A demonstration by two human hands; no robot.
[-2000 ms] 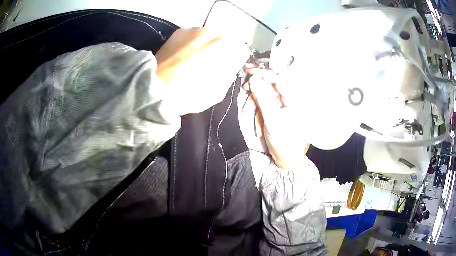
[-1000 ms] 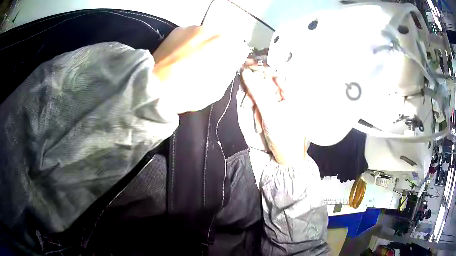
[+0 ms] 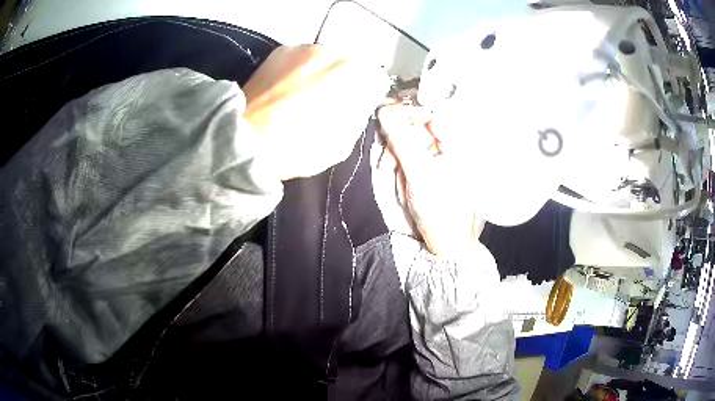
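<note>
The dark garment (image 3: pixel 212 313) with thin white stitch lines covers my lap and the table edge. A long dark strip (image 3: pixel 302 251) with parallel white stitch rows runs from the needle area toward me. My left hand (image 3: pixel 317 113), overexposed, lies over the top of the strip. My right hand (image 3: pixel 423 172) lies beside the strip's right edge, under the white sewing machine head (image 3: pixel 541 110). Both hands' fingertips meet near the small metal parts (image 3: pixel 404 88). Glare and the hands hide the needle and the fingers' exact hold on the cloth.
A small black cloth piece (image 3: pixel 529 243) with a ragged lower edge lies right of my right hand. A yellow-orange ring-like handle (image 3: pixel 559 301) lies below it. A ruler strip (image 3: pixel 541 323) and a blue part (image 3: pixel 568 346) are at the table's front edge. Shelves and equipment stand far right.
The view has shifted very slightly. Both hands and the garment stay in nearly the same place, with the fingertips still at the metal parts.
</note>
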